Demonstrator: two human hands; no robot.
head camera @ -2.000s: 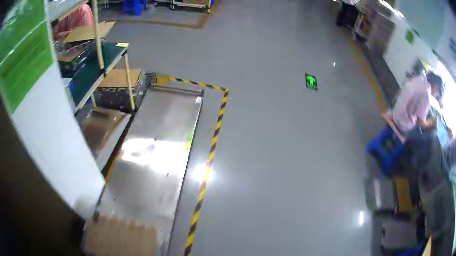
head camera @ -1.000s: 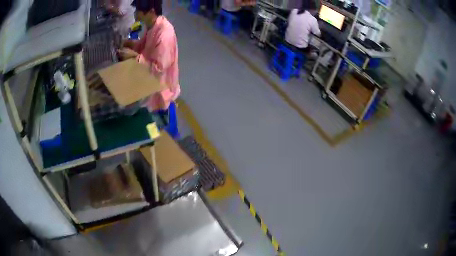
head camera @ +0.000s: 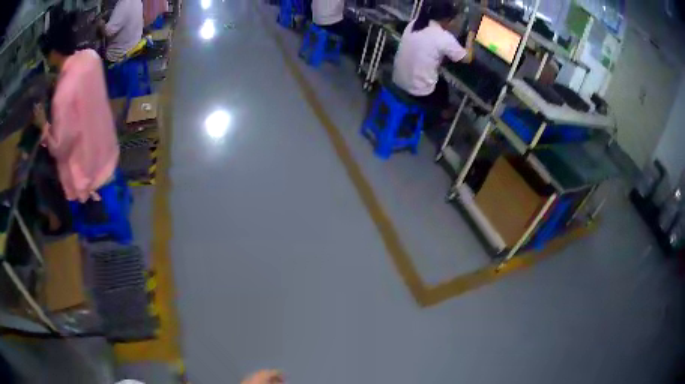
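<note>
A hand, apparently my left hand (head camera: 263,376), just shows at the bottom edge, left of the middle. It is small, blurred and mostly cut off, so its grip cannot be told. My right hand is not in view. Nearest in front on the left, a stack of grey ribbed trays (head camera: 120,281) stands on the floor. A brown cardboard sheet (head camera: 63,274) is beside it to the left. A small whitish shape (head camera: 129,382) at the bottom edge cannot be identified.
A person in pink (head camera: 82,124) is by a blue stool (head camera: 105,210) at the left bench. A person in a pale shirt (head camera: 424,56) sits at the right workstation. A wheeled rack (head camera: 518,202) stands inside yellow lines (head camera: 428,292). The grey aisle (head camera: 255,225) runs between both sides.
The view has moved forward and turned along the aisle. The metal plate and green shelf have largely left the view at lower left. A hand has appeared at the bottom edge.
</note>
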